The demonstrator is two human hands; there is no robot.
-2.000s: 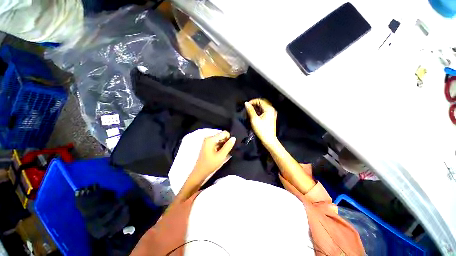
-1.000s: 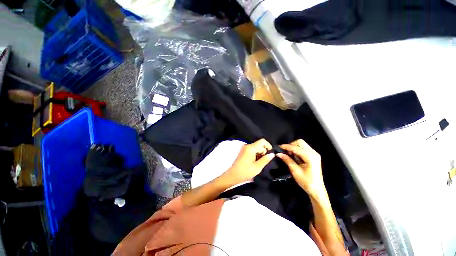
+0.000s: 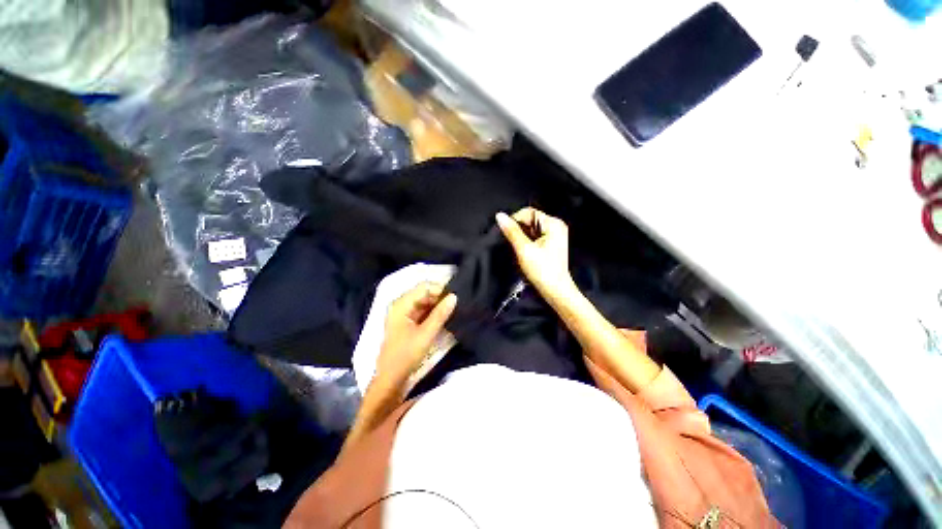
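Note:
A large black garment (image 3: 413,207) lies over the lap, below the white table's edge. My left hand (image 3: 416,320) pinches a fold of the garment near its lower middle. My right hand (image 3: 537,246) pinches the cloth farther up and to the right, with a dark thing in its curled palm that I cannot make out. The cloth stretches between the two hands. A small shiny glint shows on the cloth below my right hand. A white patch (image 3: 384,302) lies beside my left hand. No needle or thread can be made out.
The white table (image 3: 609,176) bears a black smartphone (image 3: 679,74), a small black tag-like piece (image 3: 807,47) and red-handled scissors (image 3: 927,170). A clear plastic bag (image 3: 232,124) with white stickers lies at upper left. Blue crates (image 3: 62,222) stand left; a blue bin (image 3: 103,413) holds black items.
The view swung left and down, then back. Since one second ago my hands, then close together at a fold, have moved apart, with cloth stretched between them.

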